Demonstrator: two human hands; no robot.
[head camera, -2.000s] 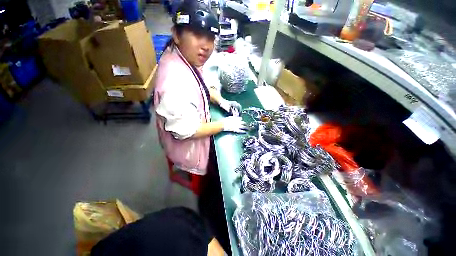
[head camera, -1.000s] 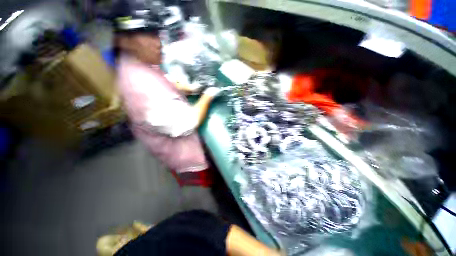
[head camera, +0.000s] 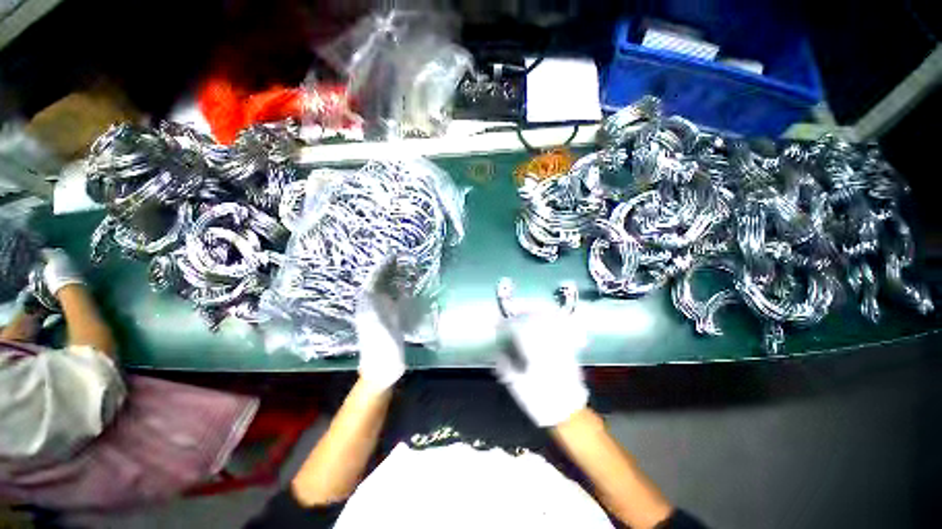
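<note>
My left hand (head camera: 382, 336), in a white glove, is blurred at the right part of the clear poly bag (head camera: 351, 243) of loose curved wire parts. Its fingers reach over the wires; whether they hold any cannot be told. My right hand (head camera: 544, 362), gloved and blurred, is at the bench's front edge. It is closed around a few curved wire parts (head camera: 506, 294), whose two ends stick out beyond the fingers. Thick silver wire bundles (head camera: 661, 222) are heaped on the right. Another pile of bundles (head camera: 222, 248) lies left of the bag.
Orange rubber bands (head camera: 544, 165) lie at the back of the green bench (head camera: 470, 341). Behind are a blue bin (head camera: 713, 83), white paper (head camera: 563, 91), crumpled clear bags (head camera: 403, 72) and a red-orange bag (head camera: 248, 109). A coworker's gloved hand (head camera: 62, 271) is at the far left.
The view has swung from the coworker and left end of the bench to the bench straight ahead. Both my gloved hands, the right pile and the blue bin have come into view.
</note>
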